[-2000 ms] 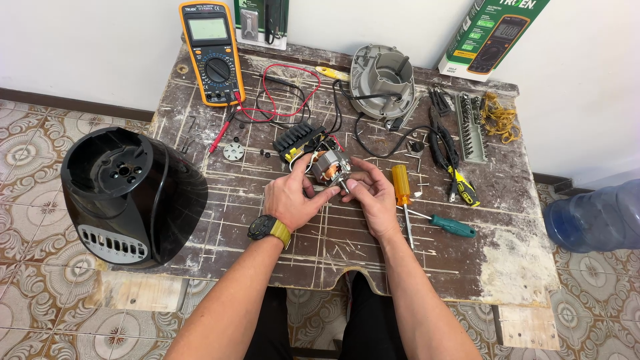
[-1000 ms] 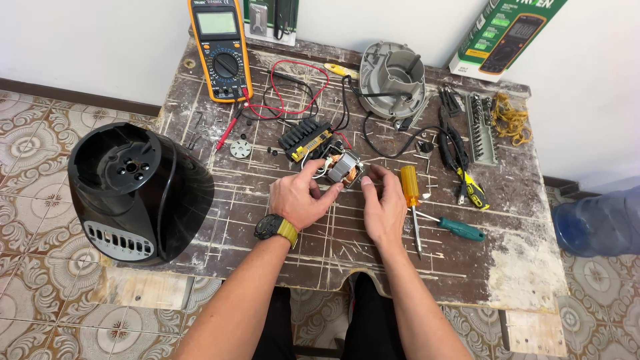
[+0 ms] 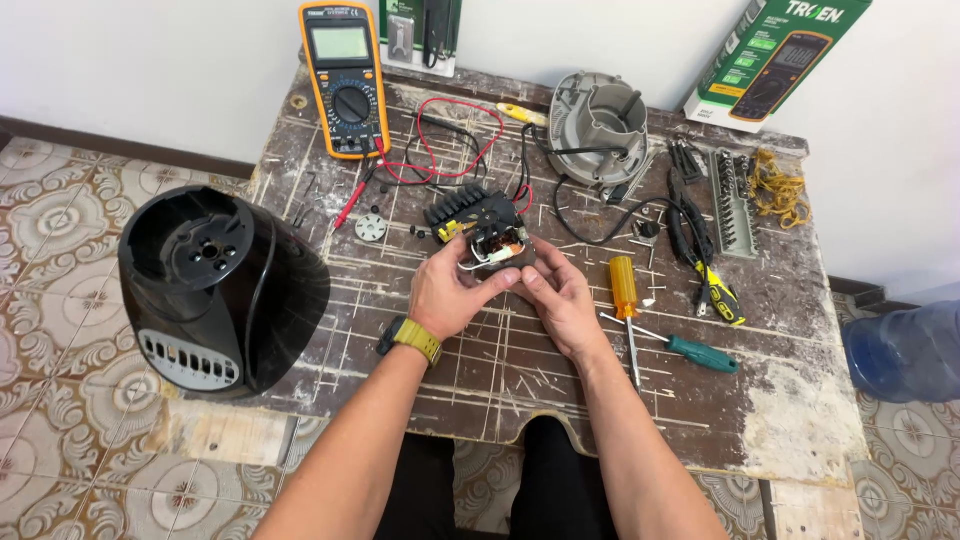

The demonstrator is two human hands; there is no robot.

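Note:
Between my left hand (image 3: 450, 289) and my right hand (image 3: 559, 300) is a small electric motor (image 3: 501, 249) with copper windings, white wires and a black fan-like disc on its far side. Both thumbs press its near edge, and fingers of each hand wrap its sides. Just beyond the motor lies a black push-button switch block (image 3: 459, 204) with yellow parts and wires. A yellow-handled screwdriver (image 3: 622, 289) lies to the right of my right hand, across the shaft of a green-handled screwdriver (image 3: 701, 354).
A black blender base (image 3: 225, 292) stands at left. Behind are an orange multimeter (image 3: 349, 82) with probe leads and a grey plastic housing (image 3: 600, 131). Pliers (image 3: 716, 292), a socket set (image 3: 735, 202), screws and a slotted metal disc (image 3: 370, 227) lie on the worn wooden table (image 3: 465, 397).
The motor has been turned in my hands, so its windings and black disc now show. My right hand, slightly apart from it a second ago, is on it again.

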